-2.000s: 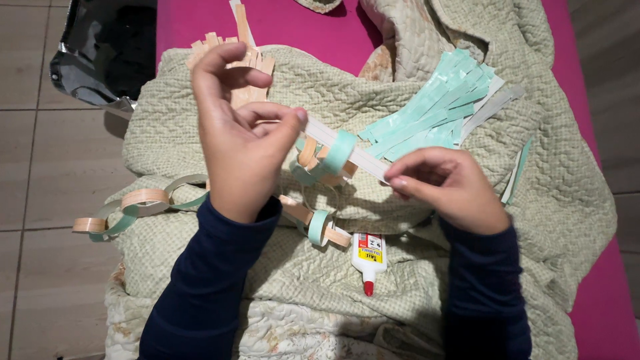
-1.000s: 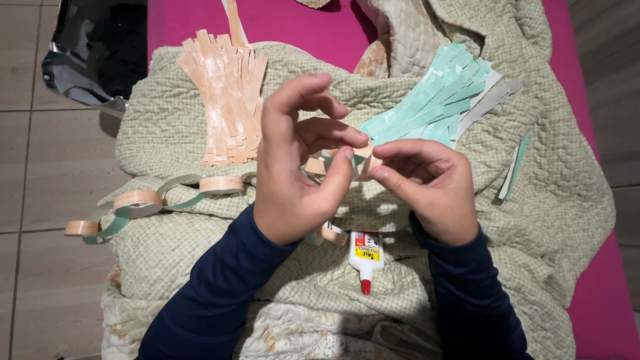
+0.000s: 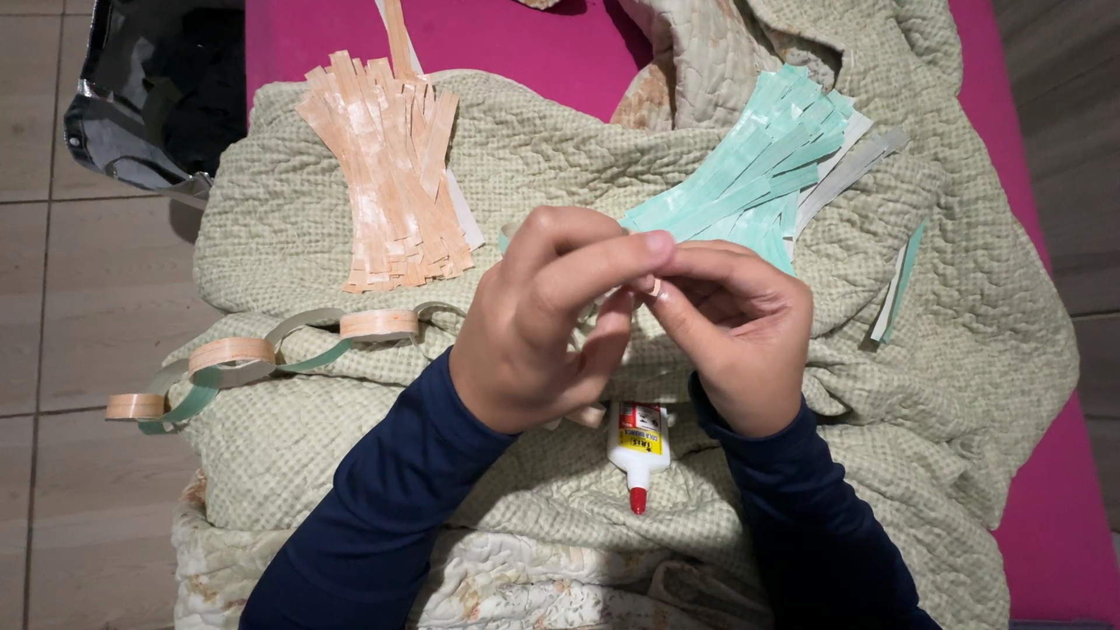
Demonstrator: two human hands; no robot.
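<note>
My left hand (image 3: 551, 315) and my right hand (image 3: 744, 324) meet at the middle, pinching a small paper strip (image 3: 654, 287) between their fingertips; most of it is hidden by the fingers. A chain of orange and green paper rings (image 3: 232, 352) runs from the left toward my left hand, its near end hidden behind that hand. Below my hands a white glue bottle (image 3: 639, 437) with a red cap lies on the quilt, cap toward me. A bundle of orange paper strips (image 3: 394, 175) lies at the upper left, and a bundle of green paper strips (image 3: 744, 184) behind my right hand.
A rumpled light green quilt (image 3: 945, 420) covers much of the pink surface (image 3: 490, 52). One separate green and white strip (image 3: 899, 284) lies at the right. A shiny black bag (image 3: 166, 96) stands on the tiled floor (image 3: 114, 262) at the upper left.
Two seconds ago my hands held a pale strip stretched out between them. They have since come together, fingertips touching, and the orange bundle is no longer covered by my left hand.
</note>
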